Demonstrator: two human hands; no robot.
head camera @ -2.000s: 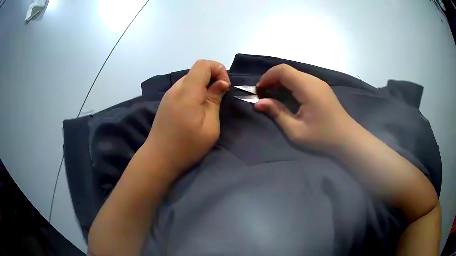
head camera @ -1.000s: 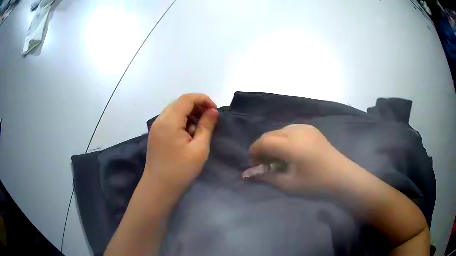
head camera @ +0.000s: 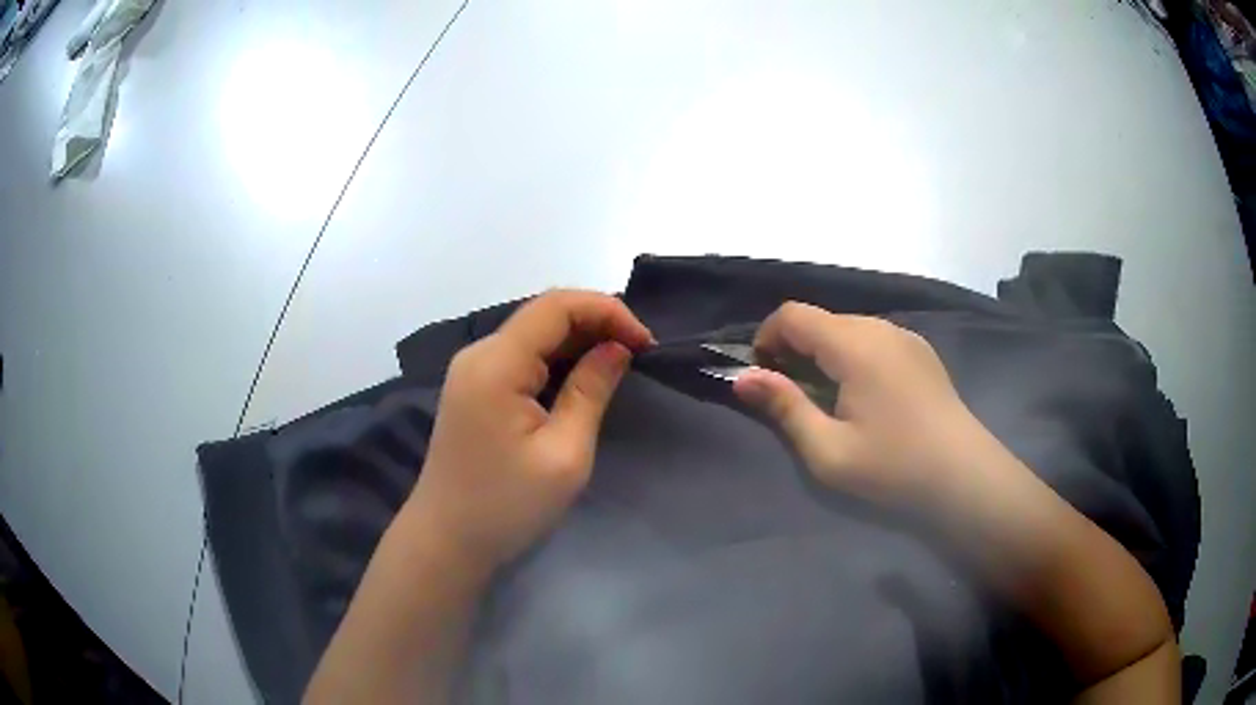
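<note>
A dark grey garment (head camera: 744, 510) lies spread over the lower part of the picture, its thicker band edges toward the far side. My left hand (head camera: 530, 413) pinches the garment near its far edge between thumb and forefinger. My right hand (head camera: 875, 400) holds small silvery thread snips (head camera: 727, 361) between thumb and fingers. The two blades are apart and point left toward my left fingertips, with a small gap between. Any thread at the fingertips is too small to tell. The handle of the snips is mostly hidden by my right hand.
The white table (head camera: 551, 124) extends beyond the garment, with a thin dark joint line curving down its left side. A pale piece of cloth (head camera: 94, 103) lies at the upper left. Dark and coloured items show at the upper right rim, unclear.
Compared with one second ago, my right hand has moved up and left with the snips, whose open blades now show clearly. My left hand has shifted slightly right and down.
</note>
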